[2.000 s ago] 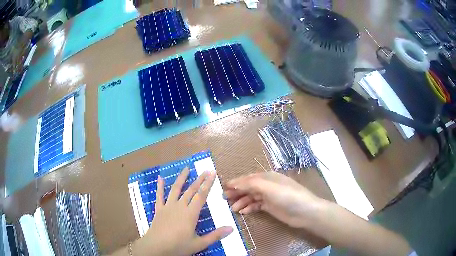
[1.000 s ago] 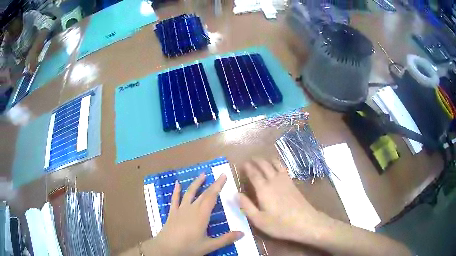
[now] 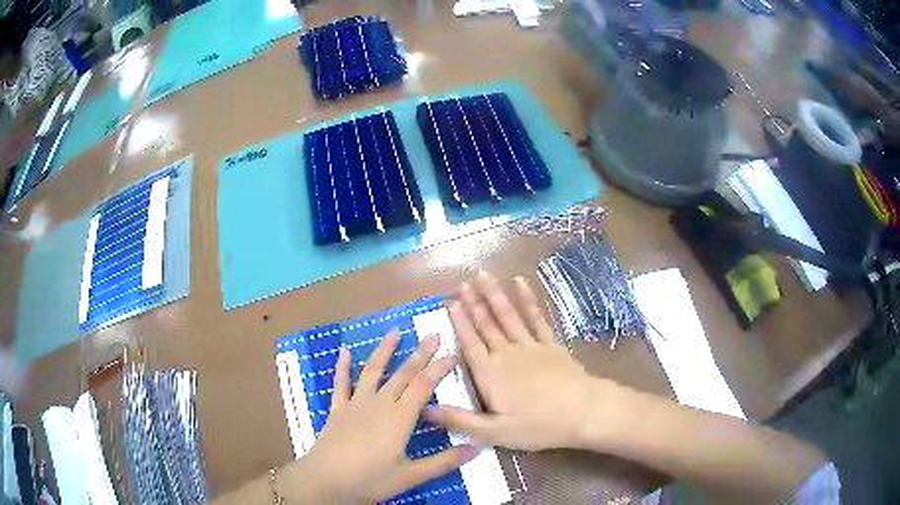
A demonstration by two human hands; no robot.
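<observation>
A blue solar panel (image 3: pixel 326 385) lies on the brown table in front of me, cut off by the bottom edge. A wide white strip (image 3: pixel 431 324) lies along its right side and a narrower white strip (image 3: pixel 293 395) along its left. My left hand (image 3: pixel 380 429) lies flat on the panel with fingers spread, its fingertips touching the wide strip. My right hand (image 3: pixel 518 380) lies palm down over the strip and the panel's right edge and hides part of both. Its thumb reaches towards my left hand. Neither hand holds anything.
Dark solar cells (image 3: pixel 363 178) lie on a green-blue board (image 3: pixel 262 237). Right are short ribbons (image 3: pixel 592 291), white paper (image 3: pixel 681 335), a grey fume extractor (image 3: pixel 659 123) and a soldering stand's yellow sponge (image 3: pixel 753 286). Left are long ribbons (image 3: pixel 163 434), white strips (image 3: pixel 74 454) and a finished panel (image 3: pixel 123 252).
My right hand has moved from beside the panel's right edge onto the wide white strip, and flattened. My left hand stays on the panel. The camera view has shifted slightly.
</observation>
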